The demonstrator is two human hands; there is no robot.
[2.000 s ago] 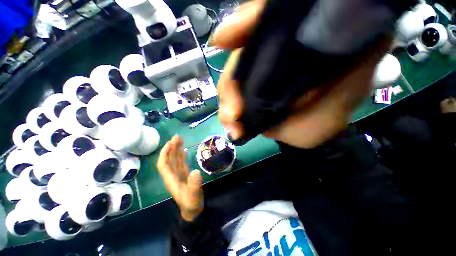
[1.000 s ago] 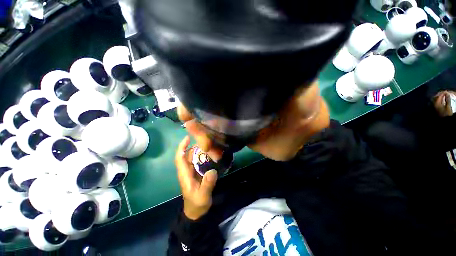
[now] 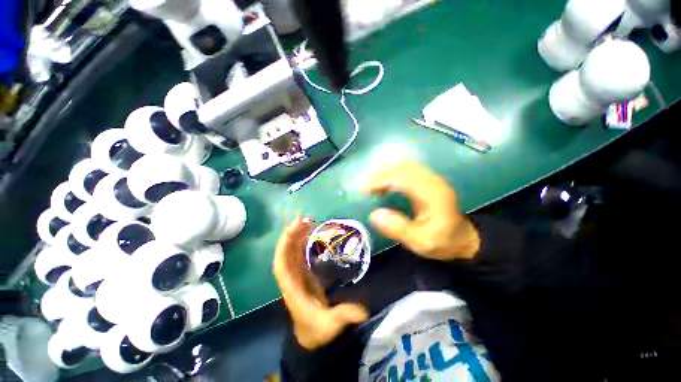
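A round white camera housing (image 3: 362,257) with thin coloured wires showing in its dark opening sits at the bench's front edge, opening up. My left hand (image 3: 310,291) is cupped around its left and lower side, fingers behind and thumb in front. My right hand (image 3: 425,213) is to the right of the housing, a little above it in the picture, with thumb and fingers apart and nothing in it. The electric screwdriver (image 3: 321,41) shows as a dark blurred shape at the top centre.
Many white cameras (image 3: 172,272) are piled at left. A screw feeder (image 3: 257,112) stands behind, beside a white cable (image 3: 351,123). A pen-like tool (image 3: 455,134) lies by white paper (image 3: 463,104). More white cameras (image 3: 612,71) stand at right, near a small printed item (image 3: 620,112).
My right hand has let go of the black screwdriver and opened to the right of the housing. The screwdriver now hangs at the top, uncovering the cable, paper and pen-like tool.
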